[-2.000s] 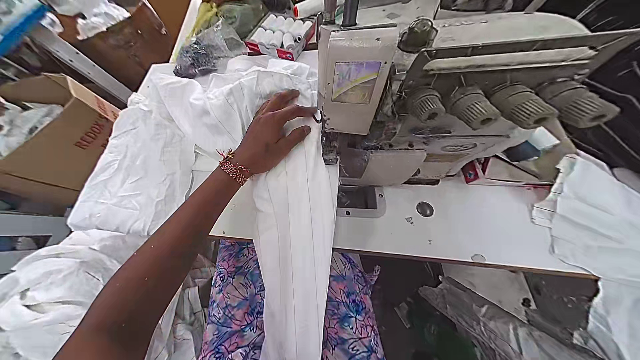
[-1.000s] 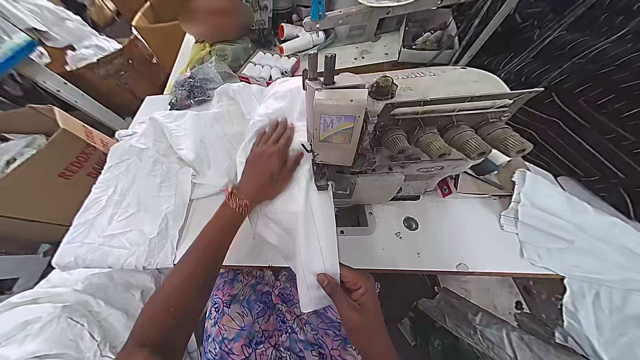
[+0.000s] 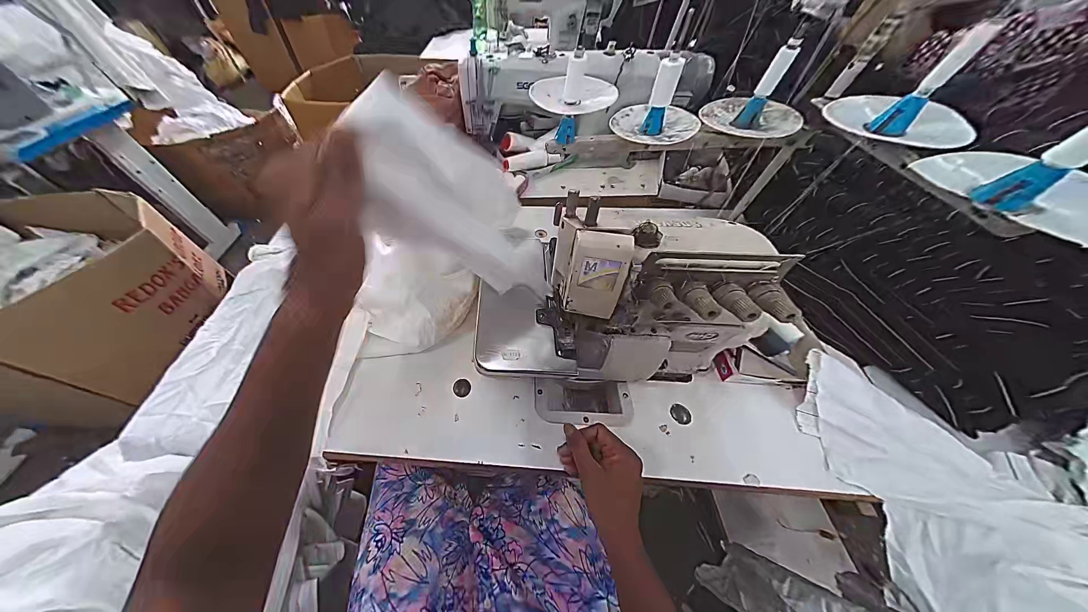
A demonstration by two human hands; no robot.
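My left hand [image 3: 327, 187], blurred by motion, is raised left of the overlock sewing machine [image 3: 595, 272] and grips a piece of white fabric [image 3: 433, 178]. The fabric slants down from the hand to the machine's presser foot area. More white cloth [image 3: 408, 293] lies bunched beneath it on the sewing table [image 3: 408, 425]. At the table's front edge, my right hand [image 3: 603, 459] has its fingers curled close together; whether something thin is between them cannot be told.
Thread cones on stands [image 3: 654, 115] rise behind the machine. A cardboard box [image 3: 93, 297] with cloth stands at the left, near long white fabric [image 3: 212, 365]. White cloth [image 3: 892, 450] hangs over the right table edge. Another sewing machine [image 3: 595, 76] stands beyond.
My left hand has gone from lying flat on the fabric to holding it up at the left. My right hand has let go of the fabric's near end. The view has tilted upward.
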